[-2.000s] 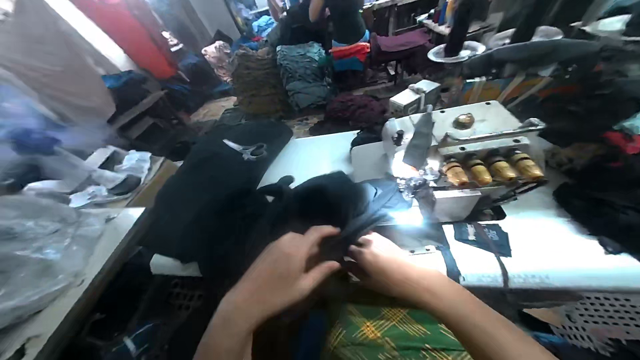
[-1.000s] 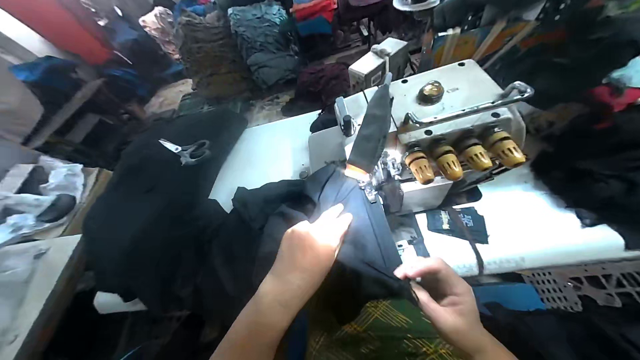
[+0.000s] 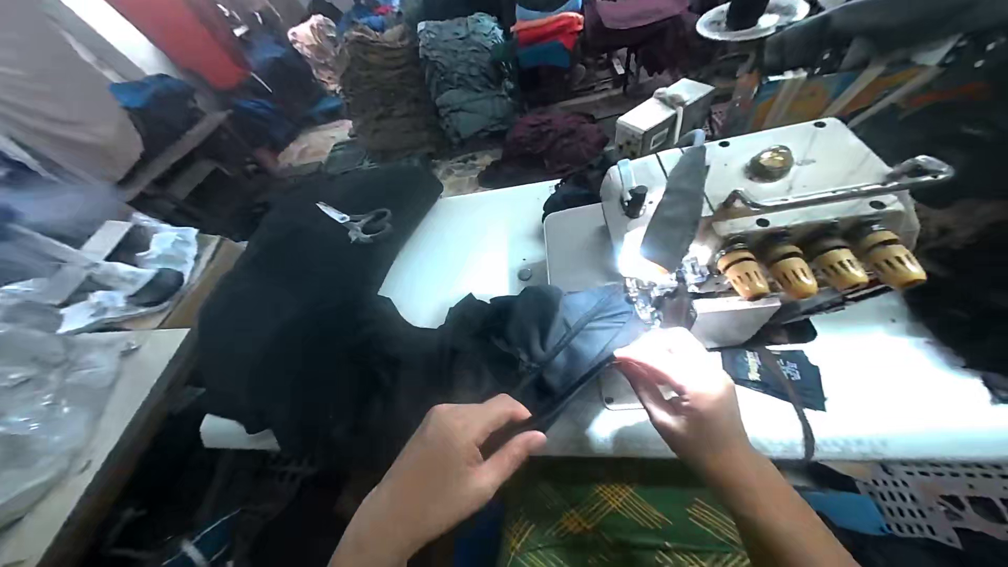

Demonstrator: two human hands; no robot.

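Observation:
A dark fabric garment [image 3: 579,335] lies at the needle area of a white overlock sewing machine [image 3: 803,169], under its bright lamp. My left hand [image 3: 465,461] pinches the garment's edge between thumb and fingers, near the table's front. My right hand [image 3: 681,386] holds the same edge closer to the presser foot, just in front of the machine. More black cloth [image 3: 315,331] spreads left from the garment over the table. A pair of scissors [image 3: 362,223] rests on that cloth. Several yellow tension knobs [image 3: 819,264] line the machine's front.
A white worktable [image 3: 472,236] carries the machine. Small dark fabric labels [image 3: 776,376] bearing writing lie right of my right hand, beside a dark strip. At the left, another table [image 3: 150,394] holds clear plastic. Bundles of folded fabric [image 3: 465,75] stand behind, and a patterned green cloth [image 3: 614,512] is below.
My left hand has moved back from the cloth near the machine to the garment's edge. My right hand has moved up toward the presser foot.

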